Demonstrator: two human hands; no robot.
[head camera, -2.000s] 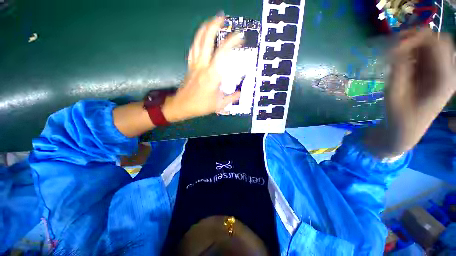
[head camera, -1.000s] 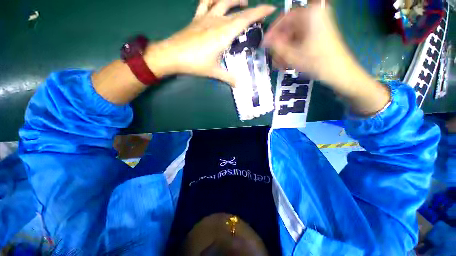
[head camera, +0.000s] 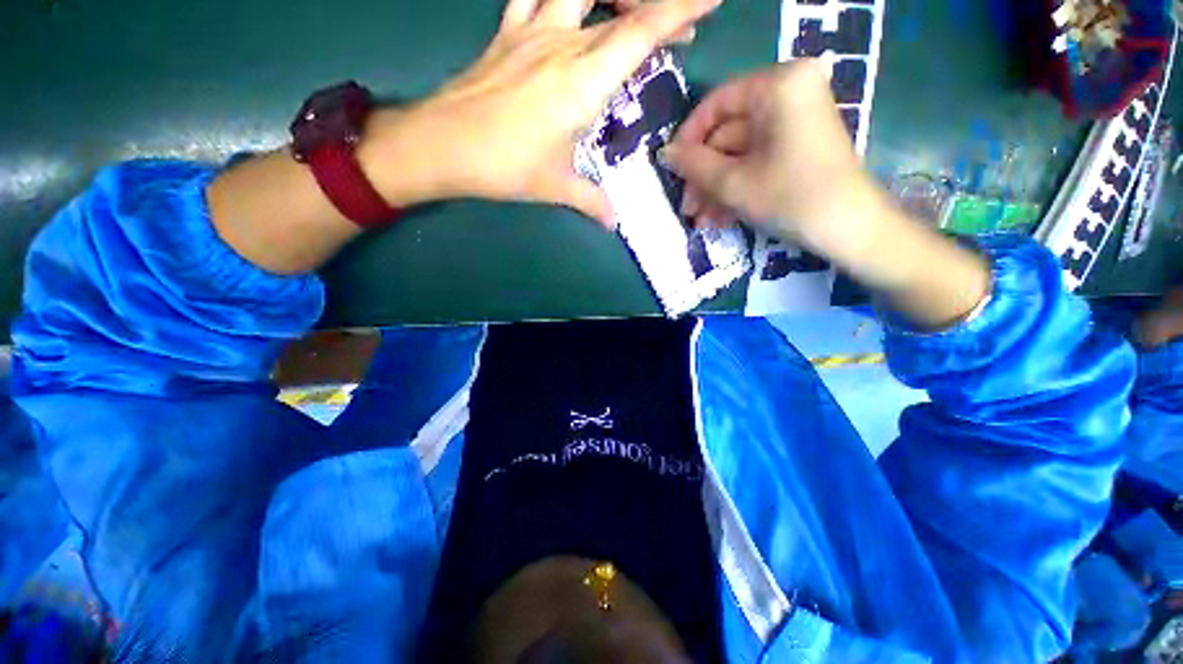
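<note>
A phone unit (head camera: 650, 228) lies tilted on the dark green mat. Its silvery-white part faces me and its circuit board end points away, with a black film piece across that end. My left hand (head camera: 513, 123) spans the far end, thumb on the left edge and fingers around the top. My right hand (head camera: 765, 162) is over the unit's right side, thumb and index fingertip pinched together low over its dark middle strip; whether they hold something small is hidden. A white sticker sheet (head camera: 789, 296) with black shapes runs under my right hand, right of the phone.
A red-edged bin (head camera: 1113, 94) of pale scraps is at the upper right. A spare sticker sheet (head camera: 1103, 188) lies curved below it. A clear item with a green part (head camera: 992, 213) lies right of my right hand. The mat's near edge runs below the phone.
My right hand has come from the far right to the phone. The phone has turned, its near end swinging right. My left hand has shifted to its far end. The sticker sheet has moved right.
</note>
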